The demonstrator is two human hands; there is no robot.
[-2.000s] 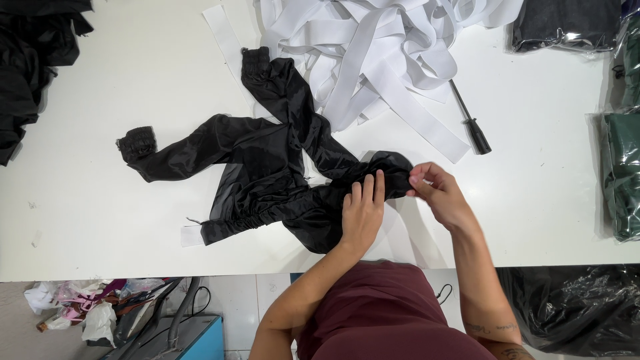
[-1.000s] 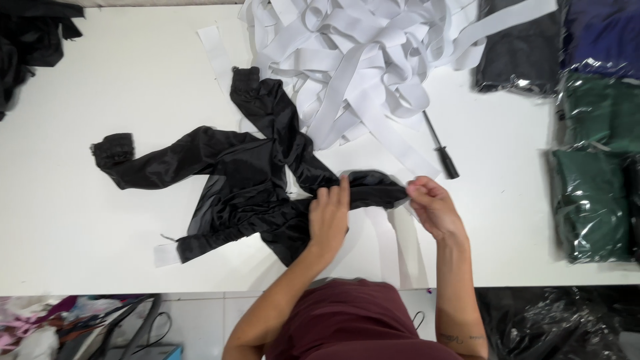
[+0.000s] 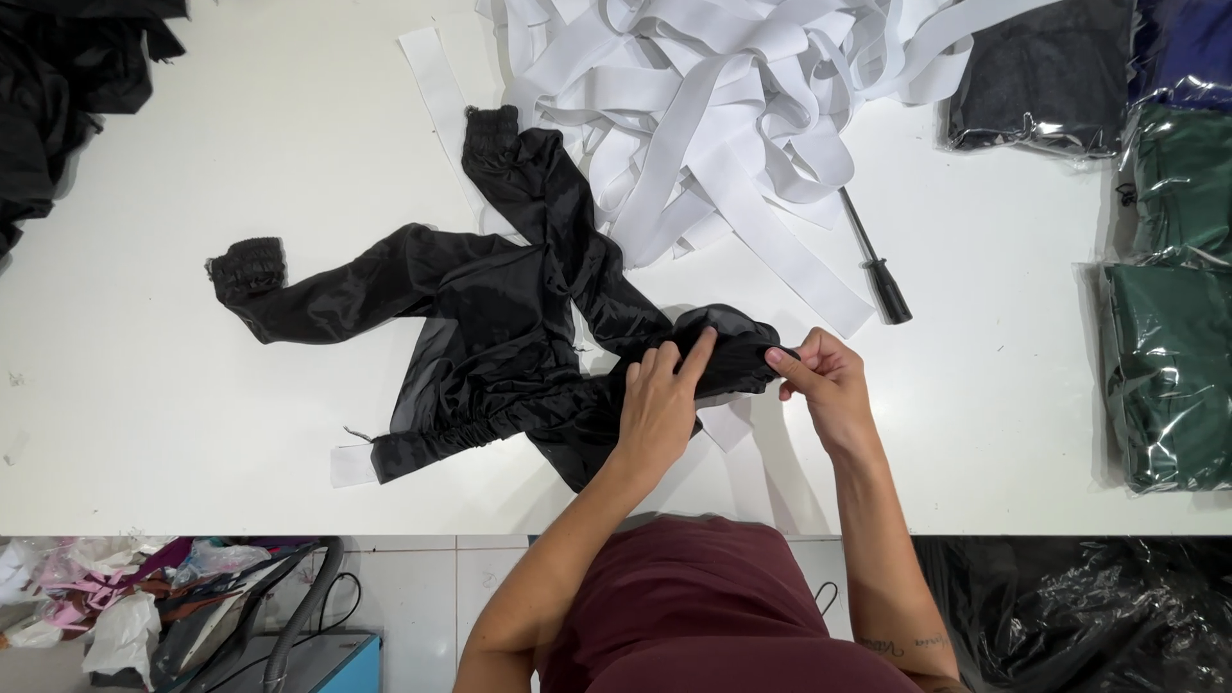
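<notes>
A black fabric garment with gathered elastic cuffs (image 3: 500, 327) lies spread on the white table. My left hand (image 3: 664, 395) rests on its right part, fingers spread on the cloth, index finger pointing up. My right hand (image 3: 823, 375) pinches the garment's right end between thumb and fingers. White elastic (image 3: 353, 466) sticks out of the gathered edge at the lower left, beside a loose thread. Another white strip (image 3: 728, 423) shows below the cloth between my hands. What lies inside the folds is hidden.
Behind the garment is a heap of white elastic bands (image 3: 693, 106). A black-handled screwdriver (image 3: 887, 291) lies right of it. Plastic-wrapped green fabric packs (image 3: 1169, 385) line the right side; black cloth (image 3: 67, 87) lies at the upper left. The table's front edge (image 3: 433, 535) is near my body.
My left hand's index finger has extended over the cloth. My right hand keeps its pinch on the garment's end. The view has shifted a little.
</notes>
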